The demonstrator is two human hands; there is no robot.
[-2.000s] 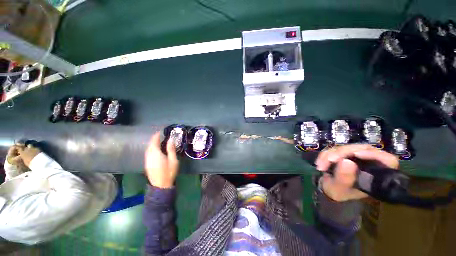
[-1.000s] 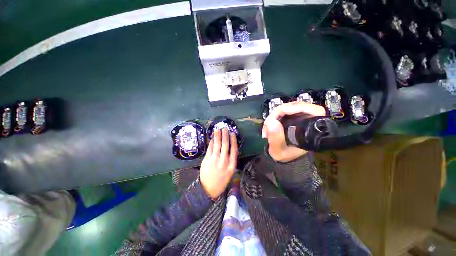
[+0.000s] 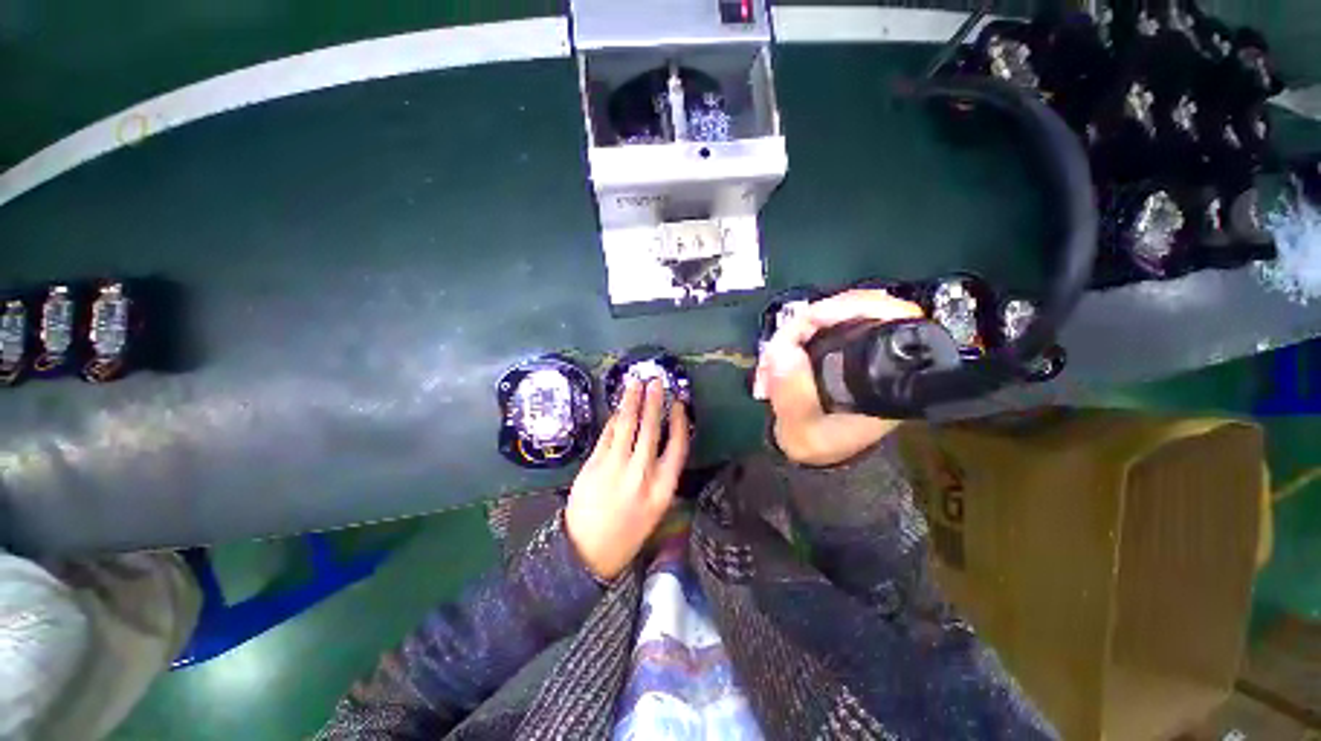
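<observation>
My left hand (image 3: pixel 627 485) lies with its fingertips on a round black housing (image 3: pixel 651 379), partly covering its pale circuit board. A second housing (image 3: pixel 545 411) with a silvery board sits just left of it. My right hand (image 3: pixel 827 388) holds the electric screwdriver (image 3: pixel 887 365), a thick black cylinder seen from its cable end; its tip is hidden. The black cable (image 3: pixel 1074 203) curves up and back from it. More housings (image 3: pixel 956 310) stand in a row behind and right of my right hand, partly covered by it.
The grey screw feeder (image 3: pixel 680 188) stands behind the two housings. Several housings (image 3: pixel 58 327) stand in a row at far left. A heap of black units (image 3: pixel 1156 225) and a whitish pile (image 3: pixel 1294 240) lie at right. A cardboard carton (image 3: pixel 1181 557) stands below the bench. A pale sleeve (image 3: pixel 73 637) shows at lower left.
Since the oldest frame, my left hand has moved from the left housing onto the right one, and the screwdriver hand has come closer to it. Over the last second both hands stay nearly in place.
</observation>
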